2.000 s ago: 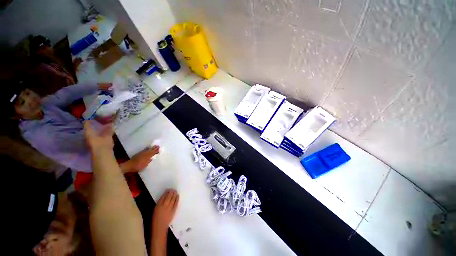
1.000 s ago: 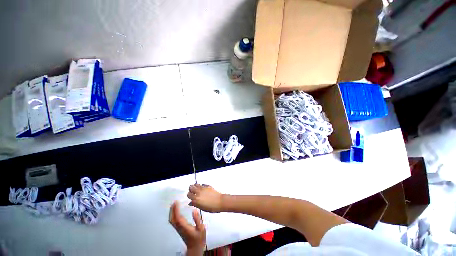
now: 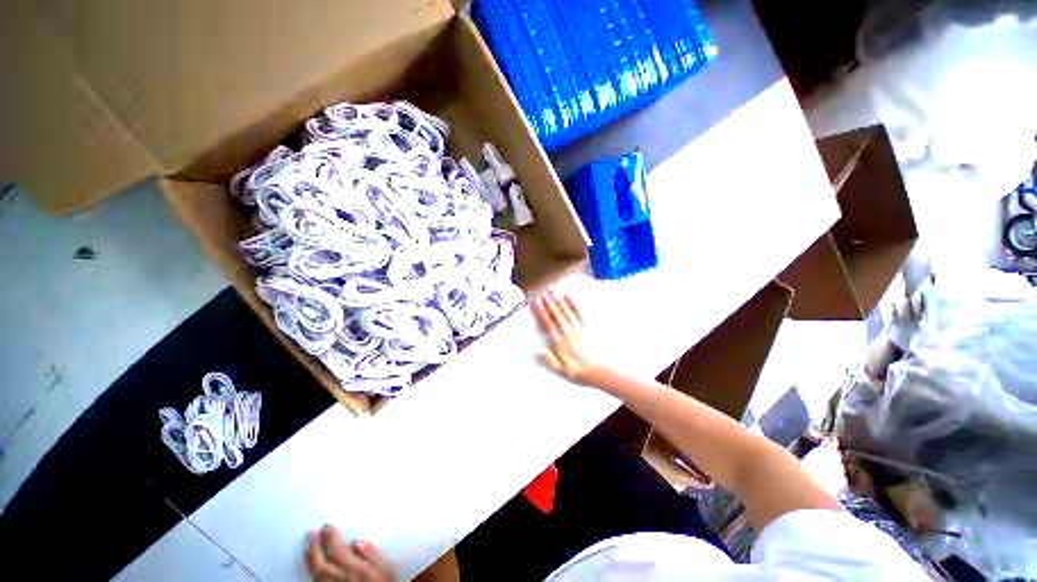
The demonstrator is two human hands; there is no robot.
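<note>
An open brown carton (image 3: 205, 233) full of coiled white cables (image 3: 375, 244) stands on the white bench (image 3: 694, 307). A small pile of coiled white cables (image 3: 210, 423) lies on the black strip to its left. My right hand (image 3: 563, 341) is palm down on the bench beside the carton's near corner, its fingers spread. Whether anything thin lies under its palm is hidden. My left hand (image 3: 345, 557) rests at the bench's near side, partly cut off by the bottom edge, fingers slightly apart, with nothing visible in it.
A single blue tray (image 3: 615, 216) stands right of the carton, with a large blue tray stack (image 3: 586, 63) behind it. Small white-grey blocks (image 3: 500, 188) lie inside the carton's right end. Open floor cartons (image 3: 859, 227) and plastic-wrapped goods (image 3: 967, 387) are beyond the bench's right edge.
The view has swung right and closer to the cable carton. My hands, close together a second ago, are now far apart, the right one beside the carton.
</note>
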